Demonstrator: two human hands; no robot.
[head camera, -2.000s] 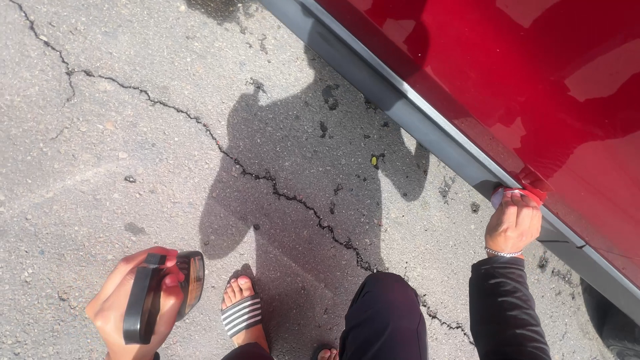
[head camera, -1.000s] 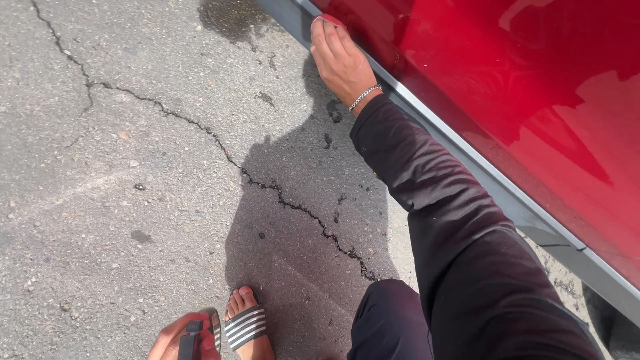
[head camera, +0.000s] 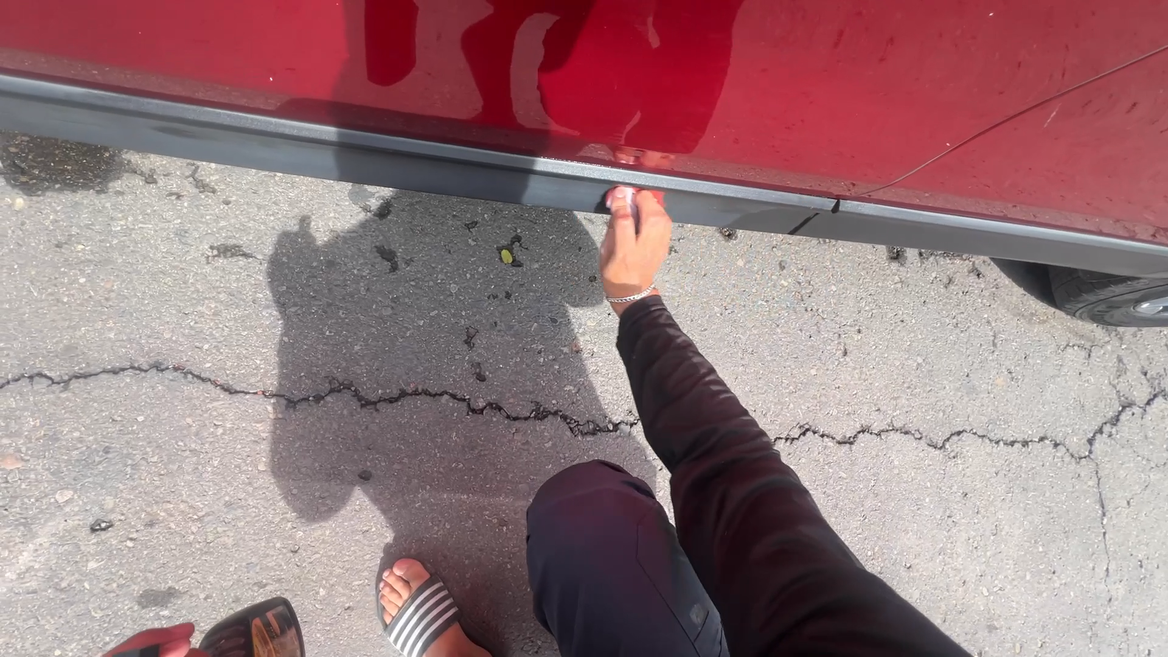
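Note:
My right hand (head camera: 634, 242) pinches a small red and whitish pad (head camera: 628, 195) against the grey plastic sill trim (head camera: 438, 164) along the bottom of a red car door (head camera: 821, 82). The fingers hide most of the pad. A chain bracelet (head camera: 631, 297) is round that wrist. Down at the lower left edge, only some fingers of my left hand (head camera: 164, 641) show. They are closed at a dark object with a glossy oval end (head camera: 260, 630), perhaps a brush or a bottle; its kind is unclear.
Cracked asphalt (head camera: 867, 511) lies under the car. A car wheel (head camera: 1109, 294) stands at the right, and a wet patch (head camera: 55, 164) at the upper left. My knee (head camera: 611, 547) and a foot in a striped slide sandal (head camera: 422, 613) are below.
My right hand has moved along the sill, from near the right end to farther left, then back to the right. My left hand has dropped mostly out of view. The view has turned.

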